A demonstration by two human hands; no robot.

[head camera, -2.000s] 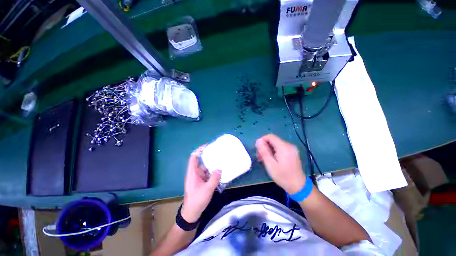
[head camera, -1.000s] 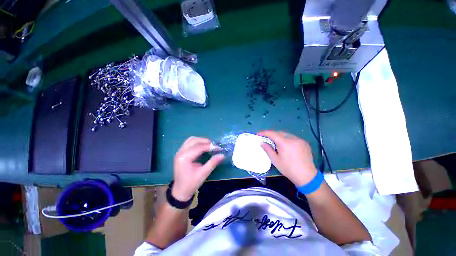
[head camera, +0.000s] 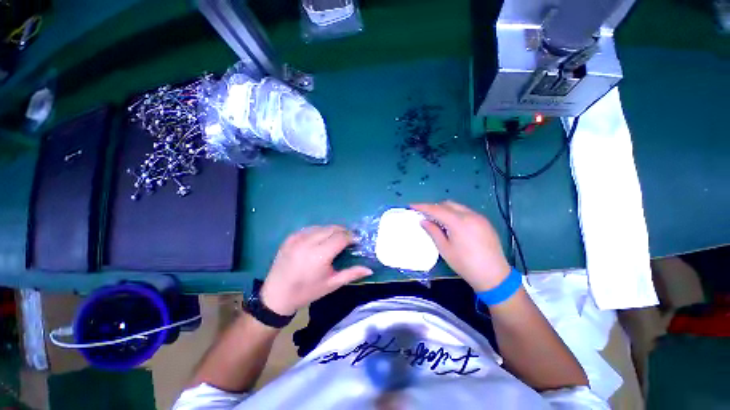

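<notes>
A white housing [head camera: 406, 240] lies white side up at the bench's front edge, partly in a crinkly clear plastic bag [head camera: 366, 236]. My right hand [head camera: 467, 240], with a blue strap at the wrist, grips the housing's right side between thumb and fingers. My left hand [head camera: 310, 264], with a black band at the wrist, is at the bag's left end, its fingertips at the film and its thumb stretched out below. Whether the left fingers pinch the film is hard to tell.
Bagged housings [head camera: 276, 120] and tangled wire leads [head camera: 168, 136] lie at left by black trays [head camera: 172, 224]. Small dark screws [head camera: 420, 136] lie ahead. The screw feeder [head camera: 552, 80], cables and a white paper strip [head camera: 612, 200] are at right. A purple bin [head camera: 122, 324] is at lower left.
The housing has passed from my left hand to my right. My left hand has moved left to the bag's end, with its thumb now extended. The view has shifted.
</notes>
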